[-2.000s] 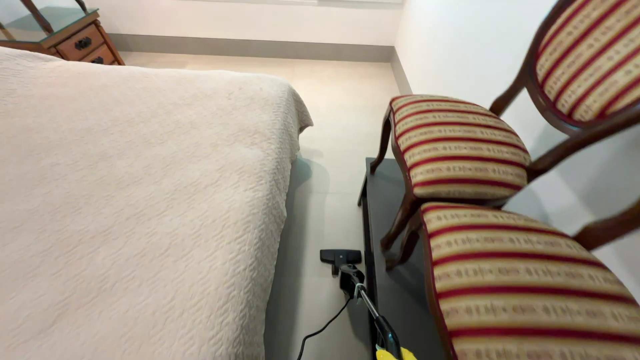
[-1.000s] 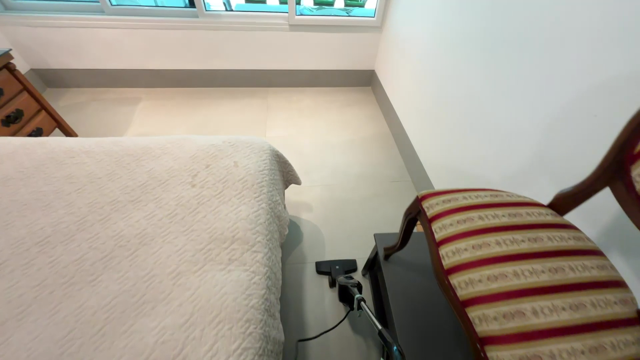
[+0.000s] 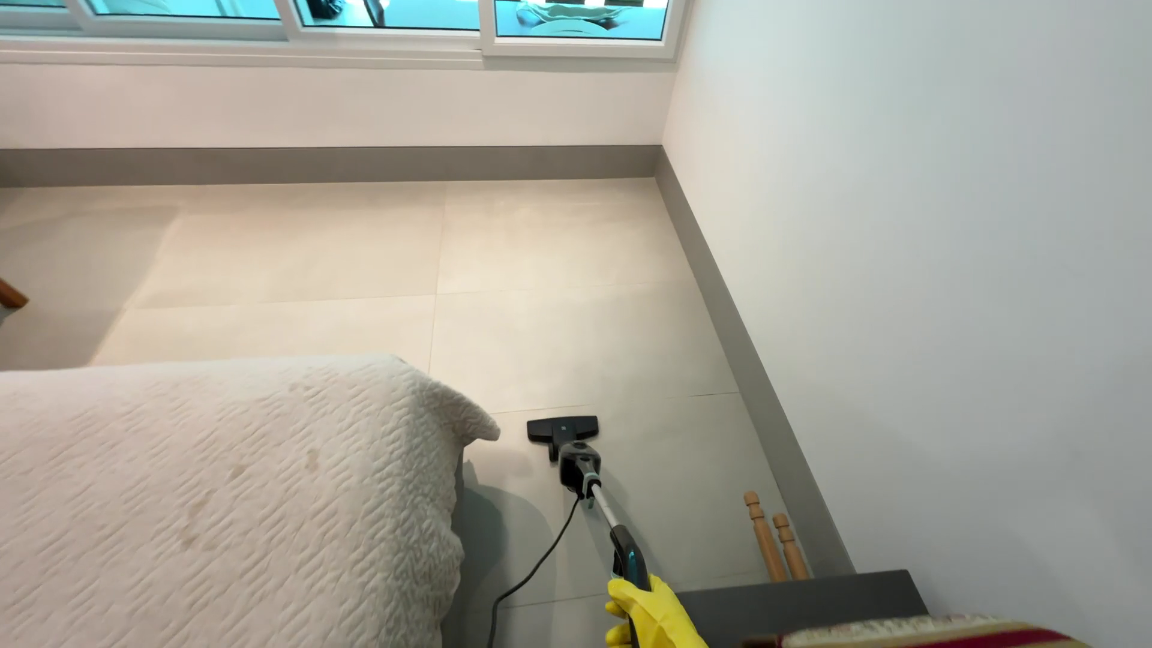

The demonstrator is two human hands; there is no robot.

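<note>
A corded stick vacuum cleaner (image 3: 579, 463) stands tilted on the tiled floor, its flat black floor head (image 3: 562, 429) just right of the bed's corner. Around its dark handle, at the bottom of the view, is one hand in a yellow rubber glove (image 3: 655, 614); it looks like my right hand. The black power cord (image 3: 537, 565) curves down from the body toward the bottom edge. My left hand is out of view.
The bed with a quilted white cover (image 3: 297, 504) fills the lower left. A dark low bench (image 3: 801, 601), a striped chair seat (image 3: 972, 633) and turned wooden posts (image 3: 765, 537) stand lower right. Grey baseboards (image 3: 360, 165) run below the window and along the right wall.
The view has moved forward toward the window wall. The vacuum head has gone from beside the bench to near the bed's corner, and the wooden posts have come into view.
</note>
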